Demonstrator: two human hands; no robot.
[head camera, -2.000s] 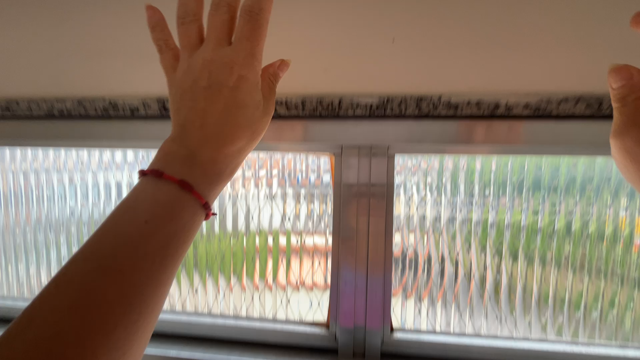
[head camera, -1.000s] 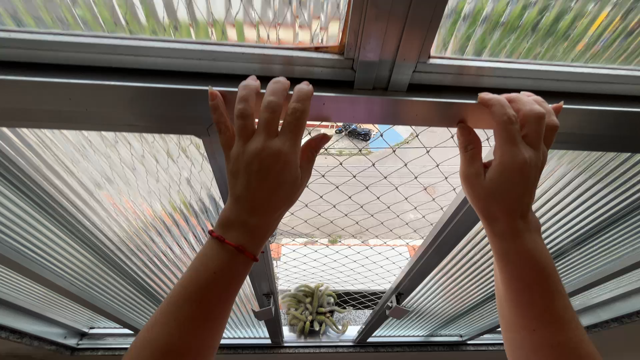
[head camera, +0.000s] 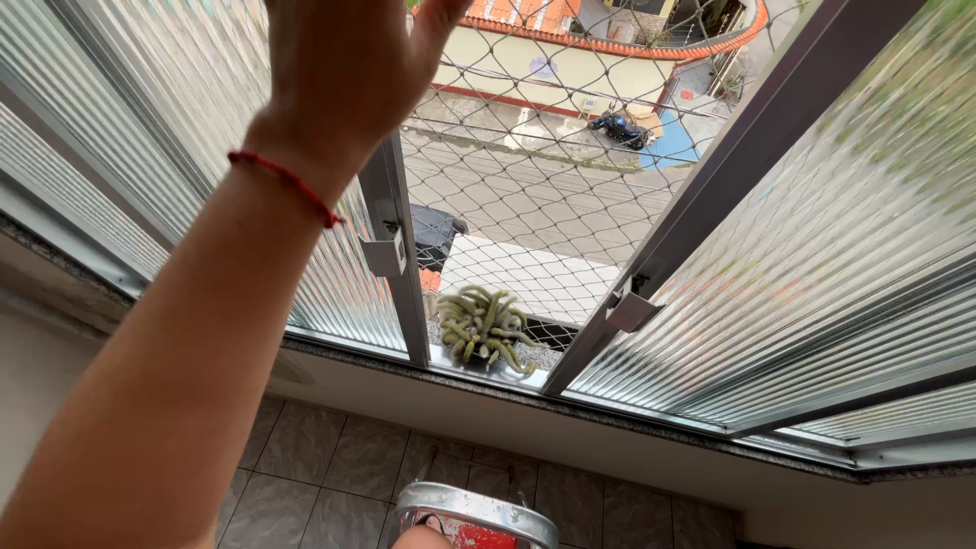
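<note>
My left hand is raised at the top of the head view, with a red cord bracelet round the wrist. Its fingertips are cut off by the frame edge, so what they touch is hidden. My right hand is out of frame. Below and right of my left hand, two ribbed-glass window panels stand apart, each with a metal latch on its dark metal frame. Safety netting spans the gap between them. A cactus with many trailing stems sits at the bottom of the gap.
Far below, a street with a parked motorcycle shows through the netting. Under the granite sill edge is a tiled floor. The metal top rail of a step ladder is at the bottom, with part of a foot beside it.
Both hands were on the window's upper metal rail one second ago; now the right is out of frame. The view has tilted down to the sill and floor.
</note>
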